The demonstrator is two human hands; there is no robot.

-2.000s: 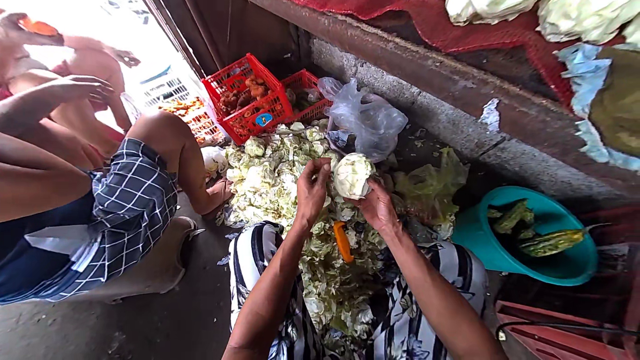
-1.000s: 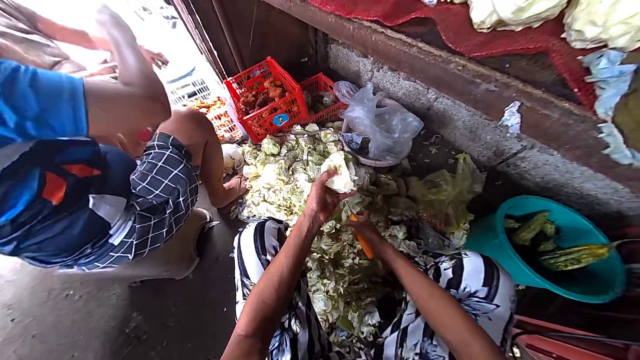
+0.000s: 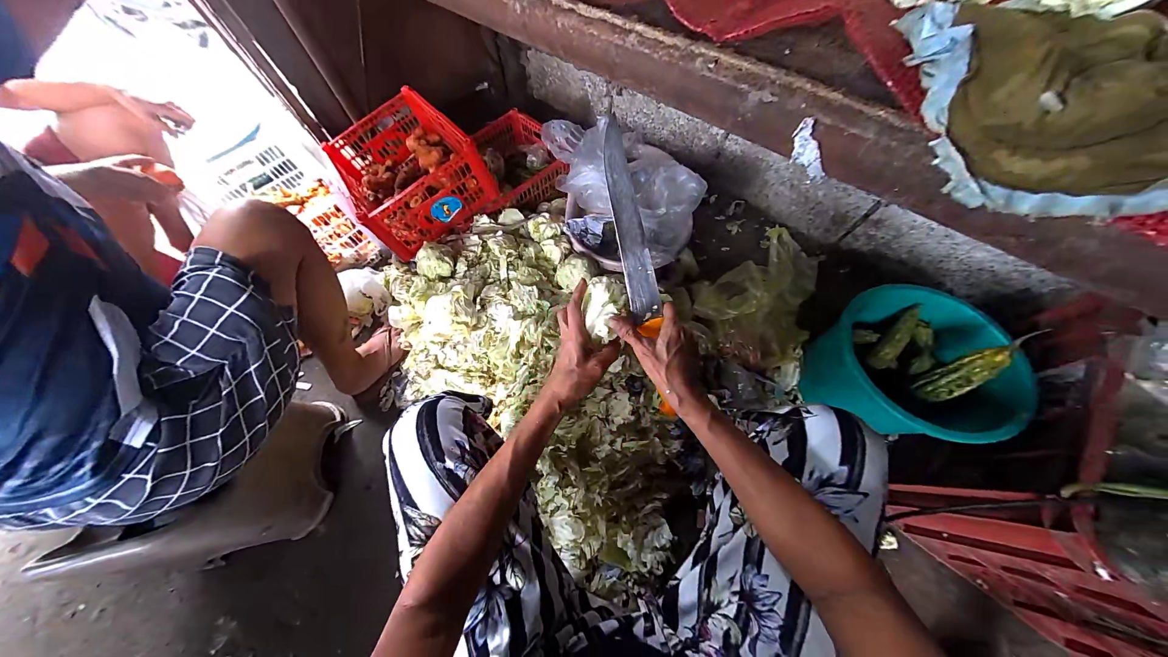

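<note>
My right hand (image 3: 668,360) is closed round the orange handle of a large knife (image 3: 628,219), whose long blade points up and away from me. My left hand (image 3: 581,360) holds a pale cabbage head (image 3: 604,308) just left of the handle; its fingers cover part of it. Under both hands, between my knees, spreads a heap of loose cabbage leaves (image 3: 493,338). A few small cabbage heads lie at the back of the heap.
Red plastic crates (image 3: 411,173) stand behind the heap, beside a clear plastic bag (image 3: 662,196). At right is a teal basin (image 3: 821,374) with green vegetables. A person in checked shorts (image 3: 228,365) sits close on the left. A ledge runs along the upper right.
The knife blade, not discernible in the earlier frames, now stands out beyond my right hand. My left hand has lowered the cabbage toward the right hand. The neighbour's raised arm is no longer up.
</note>
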